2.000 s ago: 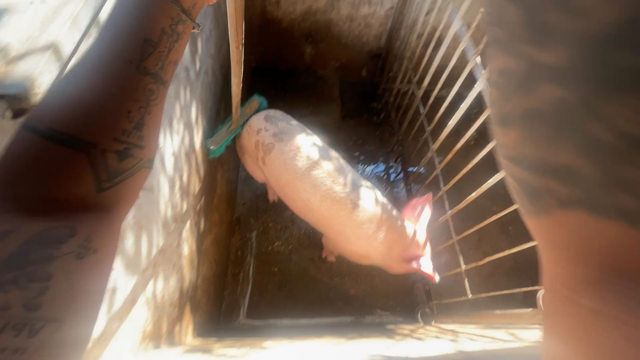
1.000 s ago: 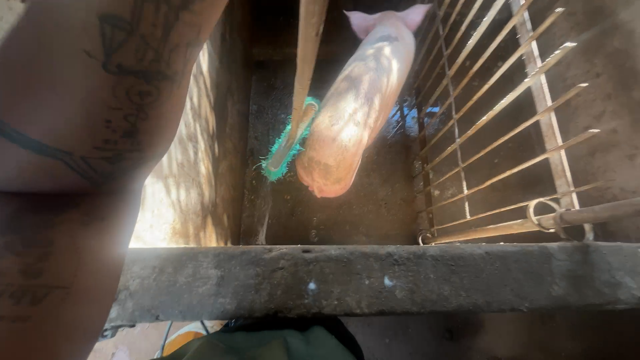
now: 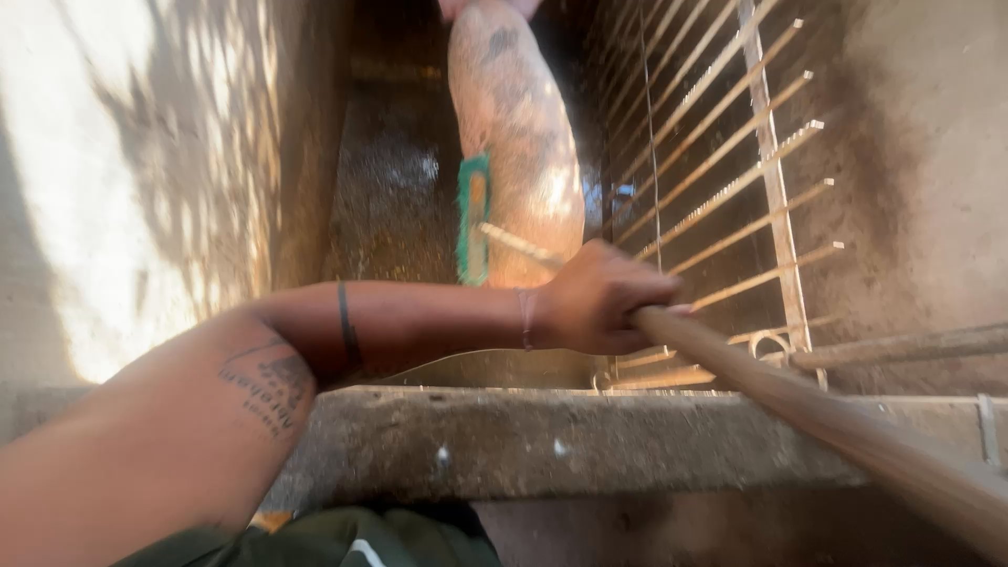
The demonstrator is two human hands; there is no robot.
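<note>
My left hand (image 3: 606,303), with a thin band at the wrist, is closed around the long wooden handle (image 3: 795,402) of a push broom. The handle slants from the lower right edge up to the broom head (image 3: 474,220), which has green bristles and lies against the left flank of a pink pig with dark patches (image 3: 520,118). The pig stands lengthwise in the pen, its ears at the top edge of the view and its rear partly hidden behind my forearm. My right hand is outside the view.
A low concrete wall (image 3: 488,449) crosses in front of me. A metal bar gate (image 3: 776,197) with projecting bar ends stands on the right, near a horizontal pole (image 3: 906,346). A sunlit wall (image 3: 150,157) borders the left side. The pen floor (image 3: 386,173) looks wet.
My left hand has come into view on the broom handle, which now slants to the lower right instead of upward. The pig, turned head toward the lower right two seconds ago, now faces away.
</note>
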